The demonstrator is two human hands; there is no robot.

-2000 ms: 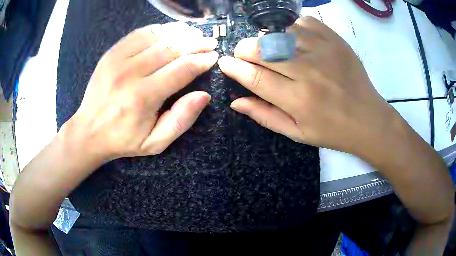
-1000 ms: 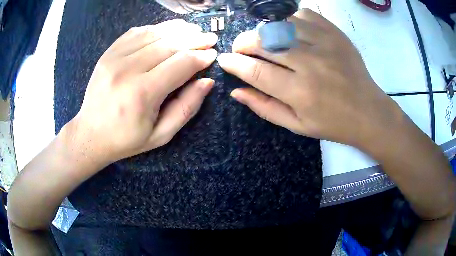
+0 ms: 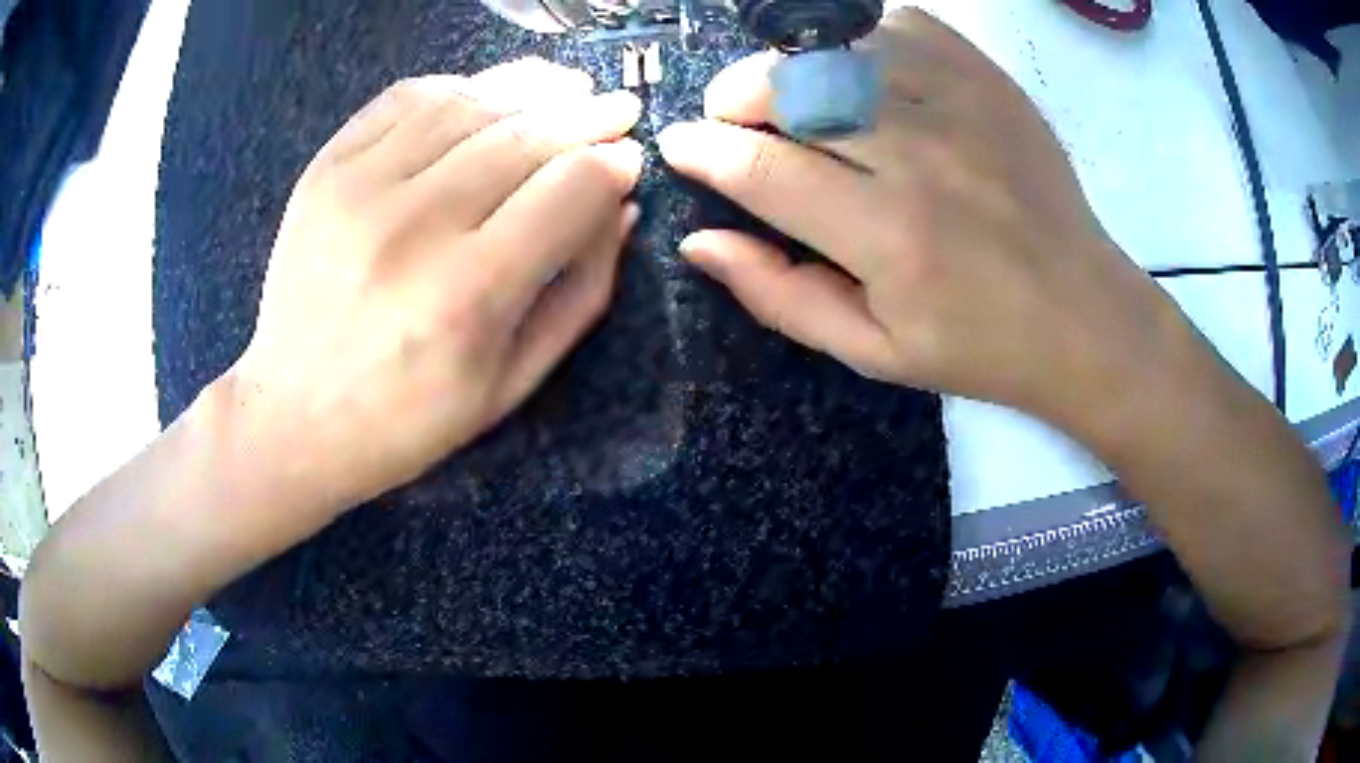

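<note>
A dark fleecy garment panel (image 3: 746, 522) lies over the table and hangs toward the lap, with a faint pale curved mark on it. The silvery presser foot (image 3: 643, 63) stands on the cloth at the top centre. My left hand (image 3: 448, 254) lies on the panel left of the foot, fingertips just below it, thumb partly tucked under. My right hand (image 3: 910, 209) lies flat on the right, fingertips close to the left ones. A separate pocket piece cannot be made out under the fingers.
A grey knob (image 3: 825, 93) hangs over my right fingers. Dark red loops (image 3: 1111, 12) lie on the white table (image 3: 1178, 179) at upper right. A ruler tape (image 3: 1052, 555) runs along the front edge. A small shiny scrap (image 3: 191, 653) is at lower left.
The pale curved mark shows more clearly and sits slightly higher. My left thumb has drawn in under the fingers. Both hands have shifted slightly up toward the foot.
</note>
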